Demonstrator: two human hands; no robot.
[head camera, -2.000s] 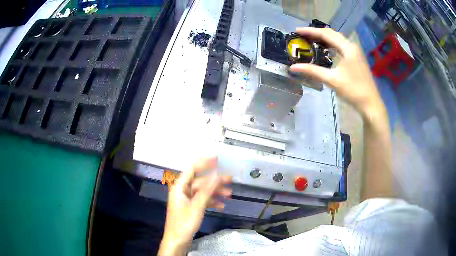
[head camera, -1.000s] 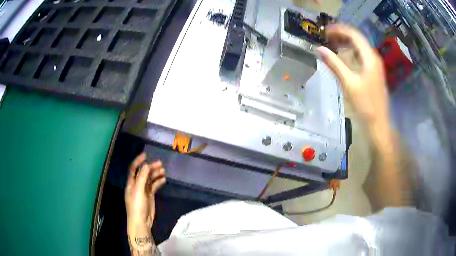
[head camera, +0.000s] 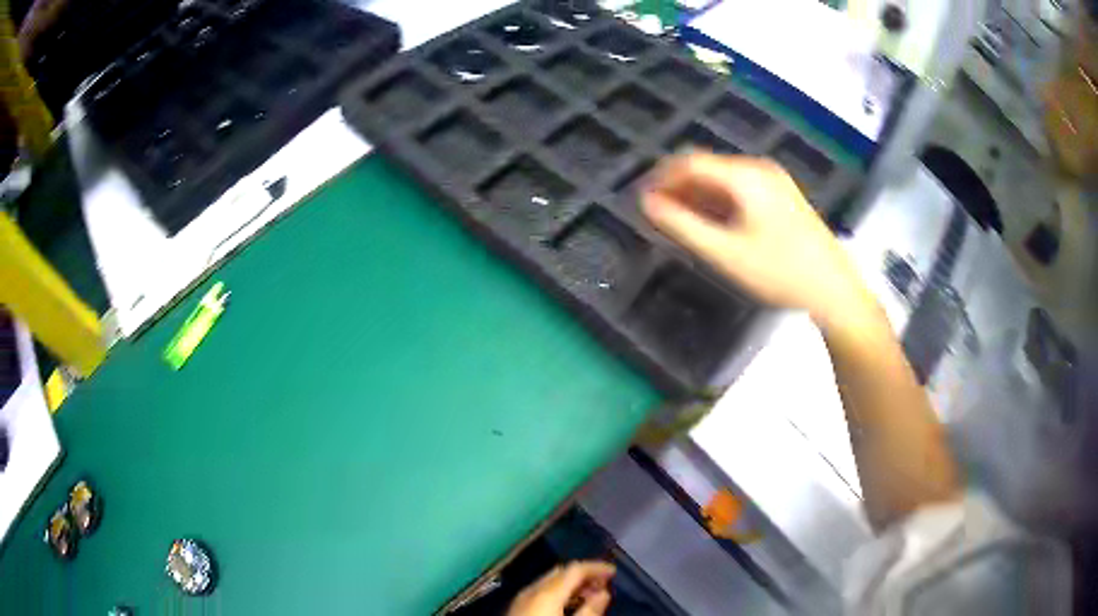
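Observation:
The black foam tray (head camera: 518, 187) lies on the green mat (head camera: 361, 349), with round dark pieces in some far pockets. My right hand (head camera: 753, 229) is over its right part, blurred, with thumb and fingers curled close together. I cannot tell whether anything is between them. My left hand (head camera: 566, 592) is at the bottom edge, partly cut off, its fingers curled; I cannot tell if it holds anything. A round silver-blue watch module (head camera: 189, 566) lies on the mat at lower left. Two round amber-centred watch assemblies (head camera: 82, 508) (head camera: 60, 532) lie beside it.
A second black tray (head camera: 229, 108) stands at upper left on a white surface. A green-yellow stick (head camera: 196, 325) lies on the mat. A yellow bar (head camera: 48, 295) is at the left edge. The white machine (head camera: 783, 445) is at right, with an orange piece (head camera: 722, 514) at its near corner.
The view has swung left from the machine to the mat and tray. My right hand has left the machine's fixture and is over the tray. My left hand is now mostly cut off.

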